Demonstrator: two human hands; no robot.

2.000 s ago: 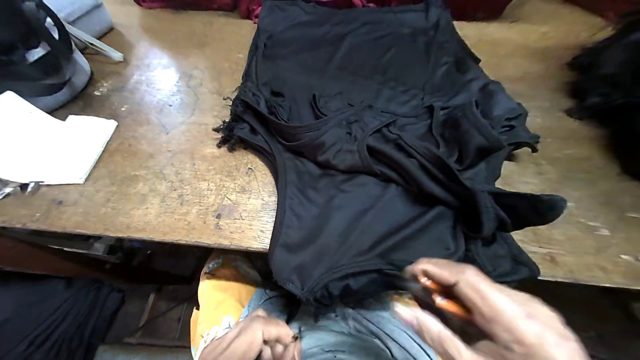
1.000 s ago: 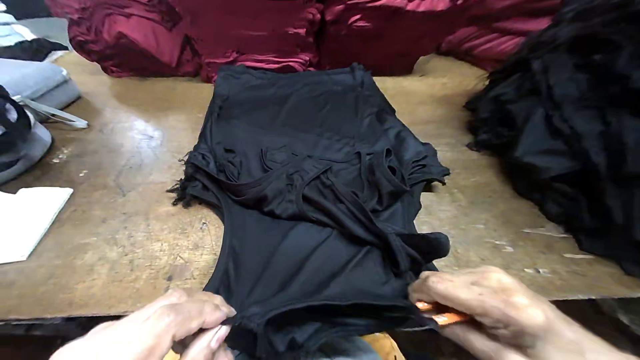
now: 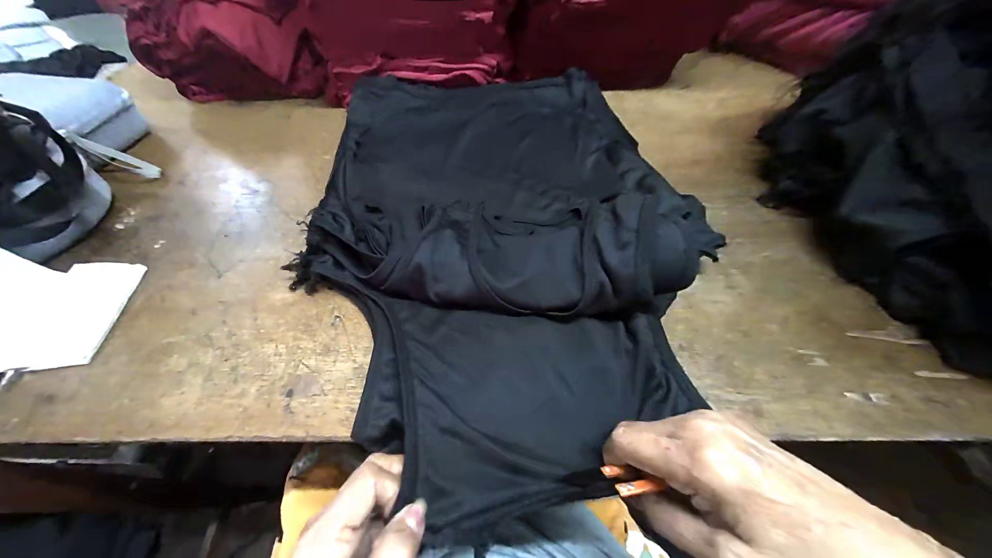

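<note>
A black fabric garment with bound edges (image 3: 511,372) hangs over the table's front edge, on top of a stack of similar black garments (image 3: 480,139). My left hand (image 3: 364,508) pinches its lower left edge between thumb and fingers. At the lower right, my right hand (image 3: 697,480) grips the garment's edge and also holds a small orange-handled tool (image 3: 642,487), mostly hidden in the fingers. A rumpled fold of black cloth with curved bound edges lies across the middle of the stack.
The worn wooden table (image 3: 232,341) has a front edge close to my hands. Dark red fabric bundles (image 3: 411,39) line the back. A black cloth heap (image 3: 899,178) stands right. White paper (image 3: 66,310), grey folded items (image 3: 77,105) and a black strap (image 3: 35,147) lie left.
My left hand has come up from the lap to the garment's edge, and the right hand has also taken hold of it. The upper black cloth's loose end is now folded up onto the stack.
</note>
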